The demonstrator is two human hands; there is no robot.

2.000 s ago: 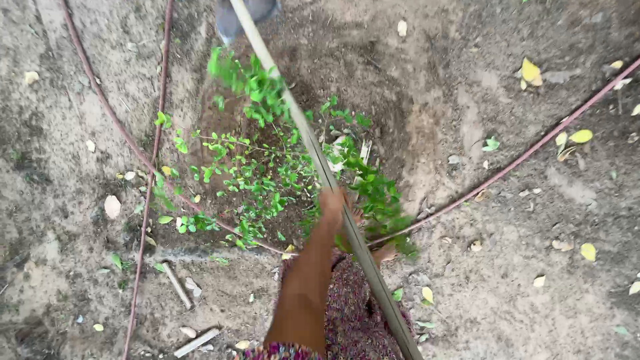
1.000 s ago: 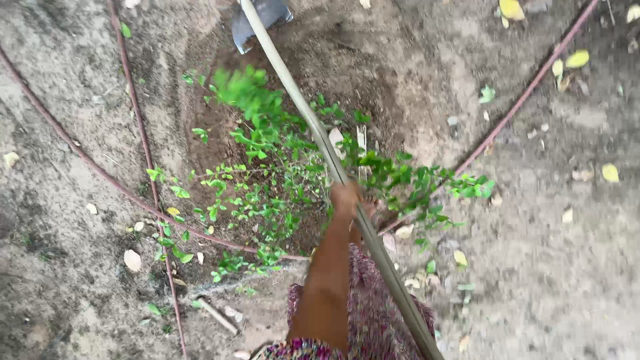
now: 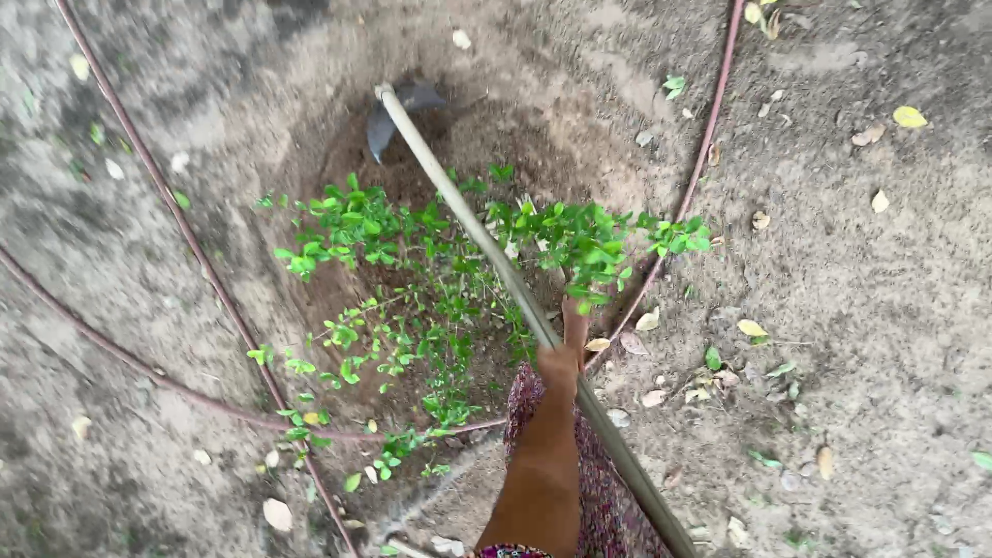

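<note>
My left hand [image 3: 559,366] is closed around the long wooden handle [image 3: 496,252] of a hoe, below the middle of the view. The handle slants from lower right to upper left, passing over a leafy green shrub [image 3: 446,302]. At its far end, the grey metal hoe blade [image 3: 411,102] lies against the dug brown soil beyond the shrub. Leaves cover part of the soil around the stems. My right hand is out of view; the handle's near end runs off the bottom edge.
A reddish hose [image 3: 182,213] runs down the left and crosses another hose length [image 3: 101,337], which curves below the shrub. More hose [image 3: 709,128] rises on the right. My bare foot [image 3: 574,322] stands beside the shrub, below patterned cloth [image 3: 608,488]. Fallen leaves dot the ground.
The view has shifted. The hoe blade, near the top edge earlier, now shows lower in the frame on the dug soil. My left hand has stayed on the handle.
</note>
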